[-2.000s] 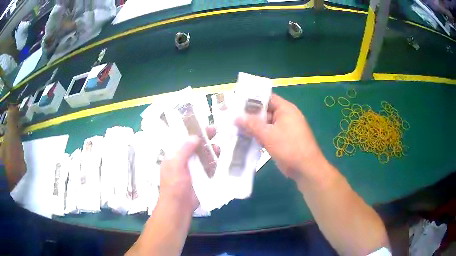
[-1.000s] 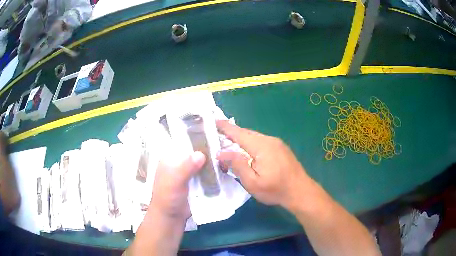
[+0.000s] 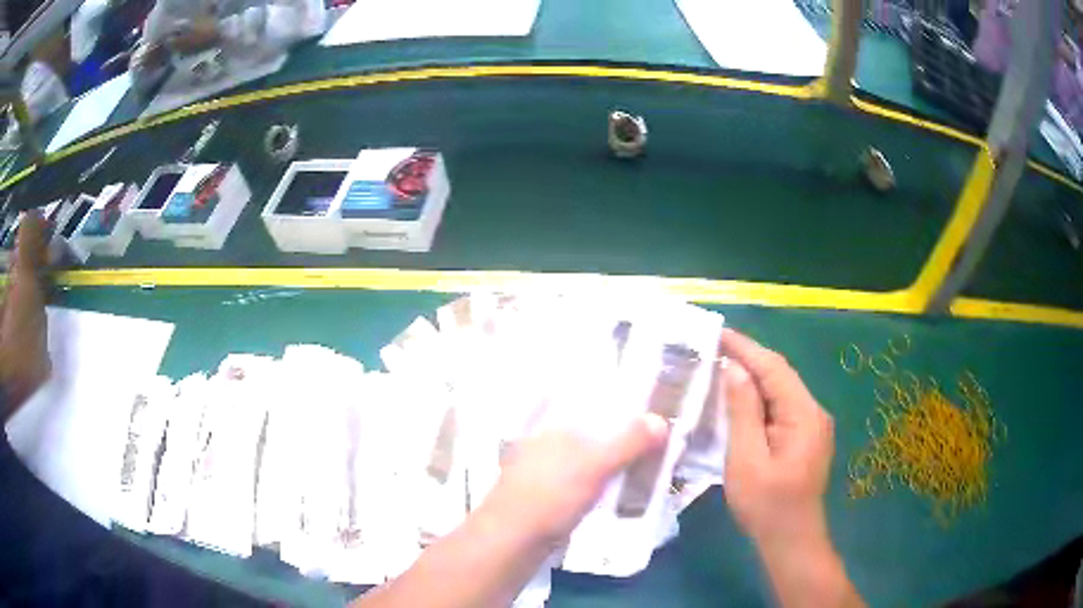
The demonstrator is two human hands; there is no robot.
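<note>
My left hand (image 3: 570,477) holds a long white packet (image 3: 651,457) with a brown-grey strip, its thumb on top of the strip. My right hand (image 3: 778,445) is at the packet's right side, its fingers against white packets there; how many it grips is hidden. More white packets (image 3: 315,457) lie side by side on the green worktop to the left and overlap under my left hand. A loose heap of yellow-orange rubber bands (image 3: 932,445) lies at the right.
An open retail box base (image 3: 304,204) and its lid (image 3: 398,202) sit on the belt (image 3: 523,202), with more boxes to the left. Coiled items (image 3: 627,134) also lie there. A yellow-marked post (image 3: 992,166) stands at right. A neighbour's hand (image 3: 24,321) is at the left edge.
The view has shifted, and the worktop and belt items sit differently in it. My hands and the held packet are further right in the picture. Another retail box has come nearer along the belt.
</note>
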